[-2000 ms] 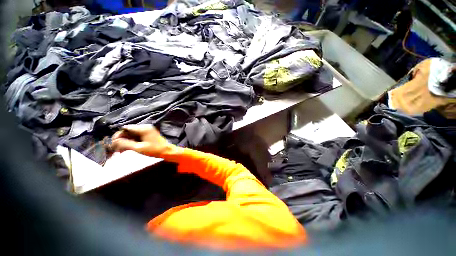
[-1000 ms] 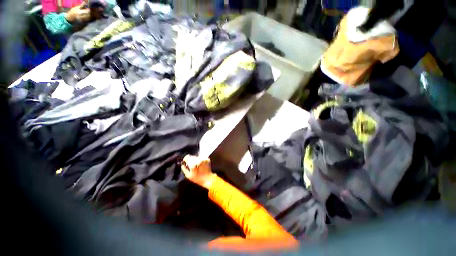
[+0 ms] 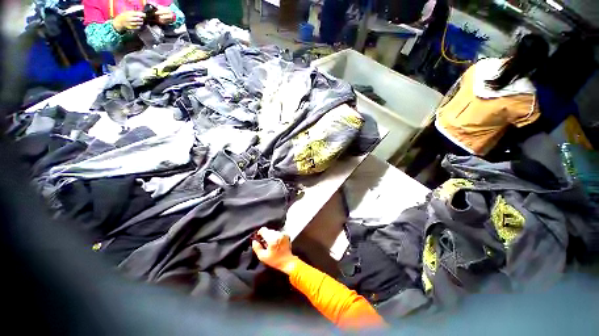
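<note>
My right hand [image 3: 273, 249], in an orange sleeve, is at the near table edge at lower centre. Its fingers are curled around a small dark reddish object [image 3: 260, 240], mostly hidden; I cannot tell what it is. A dark grey denim garment [image 3: 226, 220] lies just left of the hand, spread over the near part of the pile and dropping toward the lower edge. Whether the fingers touch its cloth is unclear. My left hand is not in view.
A heap of grey and black garments [image 3: 230, 98] covers the white table [image 3: 322, 203]; one has a yellow-green patch [image 3: 325, 144]. More patched garments [image 3: 473, 223] lie at right. A pale bin [image 3: 407, 98] stands behind. A person in tan [image 3: 489, 108] and a person in pink [image 3: 131, 16] are beyond.
The view has swung right. My right hand has gone from the table's left corner to beside the grey garment at its near edge. Over the last second it stays about there.
</note>
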